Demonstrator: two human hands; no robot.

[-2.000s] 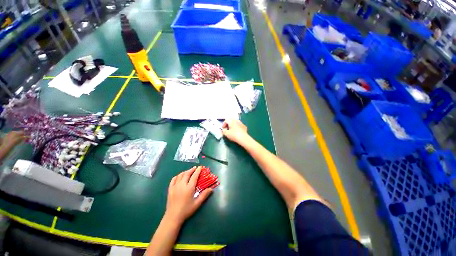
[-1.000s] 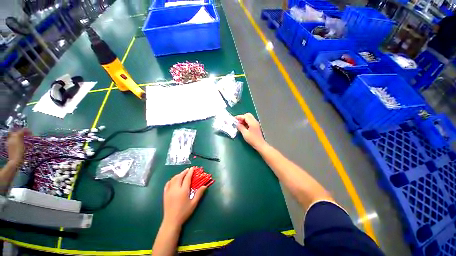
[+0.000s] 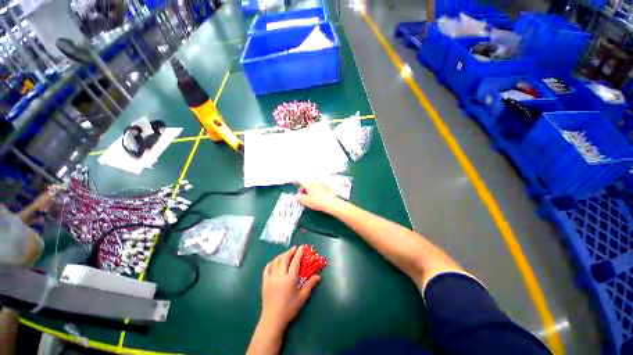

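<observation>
My left hand (image 3: 283,281) lies on the bench with its thumb and fingers around a bundle of red leads (image 3: 314,262). My right hand (image 3: 316,197) is at the lower edge of the white paper sheets (image 3: 291,154), at the top of a small clear bag of white parts (image 3: 282,219); whether its fingers grip the bag cannot be told. Another small clear bag (image 3: 339,185) lies just beyond my right hand, partly hidden by it. A thin black lead (image 3: 321,231) lies between the bag and the red leads.
A larger clear bag (image 3: 236,239) and black cord (image 3: 194,274) lie left. Beyond are a yellow heat gun (image 3: 212,121), a wire bundle (image 3: 297,114) and a blue bin (image 3: 291,66). Finished harnesses (image 3: 118,215), a metal housing (image 3: 104,298) and another person's arm (image 3: 38,205) are far left.
My right hand has moved left from the bag near the bench's right edge to the top of the other small bag. My left hand stays around the red leads. The camera view has shifted.
</observation>
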